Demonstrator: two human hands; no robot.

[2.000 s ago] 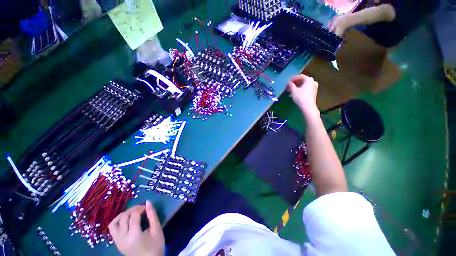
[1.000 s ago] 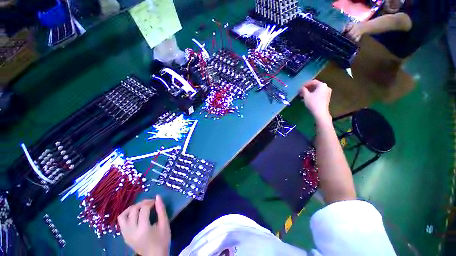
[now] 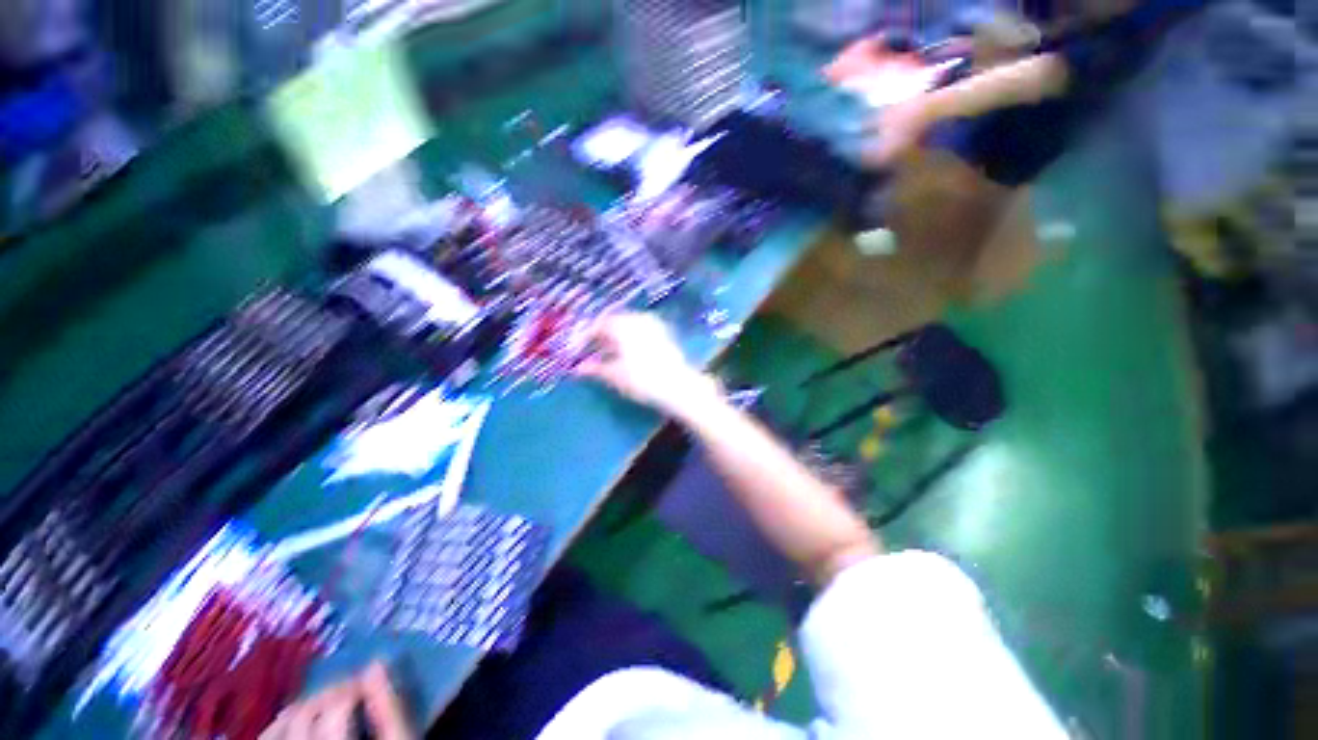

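Observation:
The frame is strongly blurred. My right hand (image 3: 636,359) is over the bench beside a small heap of red wires (image 3: 544,338); whether it holds anything is hidden by blur. My left hand (image 3: 336,711) is at the bottom edge, partly cut off, next to the large pile of red-and-black cable (image 3: 239,662). Its grip cannot be made out. A circuit board panel (image 3: 466,575) lies on the bench between my hands, near the front edge. White flat cables (image 3: 402,438) lie behind the panel.
Dark trays with board panels (image 3: 257,359) run along the rear left. Mixed boards and wires (image 3: 564,260) lie beyond my right hand. Another person's arm (image 3: 968,104) reaches to the bench at top right. A black stool (image 3: 954,379) stands on the green floor.
My right hand has moved left and in over the bench, from beyond its front edge to the small red wire heap. The camera view has shifted, and my left hand is now lower and more cut off.

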